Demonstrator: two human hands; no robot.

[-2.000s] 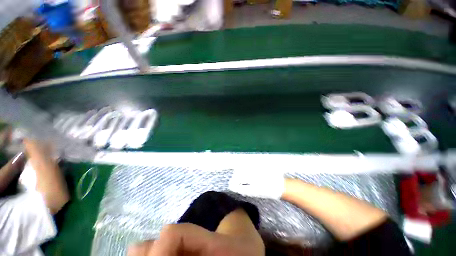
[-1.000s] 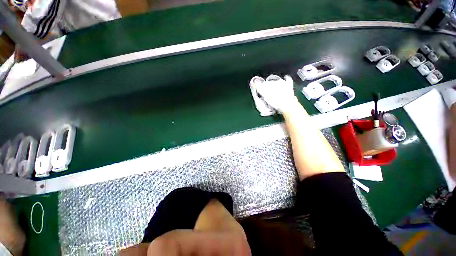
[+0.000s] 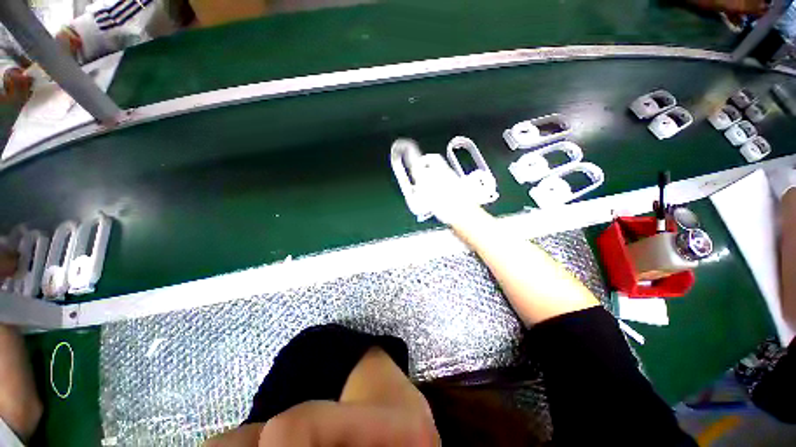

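Observation:
My right hand [image 3: 443, 185], in a white glove, is over the belt, with its fingers on the lower part of a white loop-shaped housing [image 3: 401, 166]. The glove hides part of that housing and blends with it. A second housing [image 3: 486, 186] lies just right of the glove, its loop pointing away from me. My left hand [image 3: 349, 423] is bare, close to the camera and cut off by the bottom edge; its fingers cannot be made out. Three more housings [image 3: 559, 159] lie further right on the green belt [image 3: 262, 188].
A metal rail [image 3: 349, 262] runs between belt and bubble wrap [image 3: 288, 336]. A red bin [image 3: 618, 257] holds a bottle and a dark upright stick. More housings [image 3: 80, 257] stand in a row at left. Other people's hands and arms show at left, upper left and right.
My right hand has moved left and slightly nearer with one housing; the other now lies apart on its right. The housings on the belt appear shifted slightly left.

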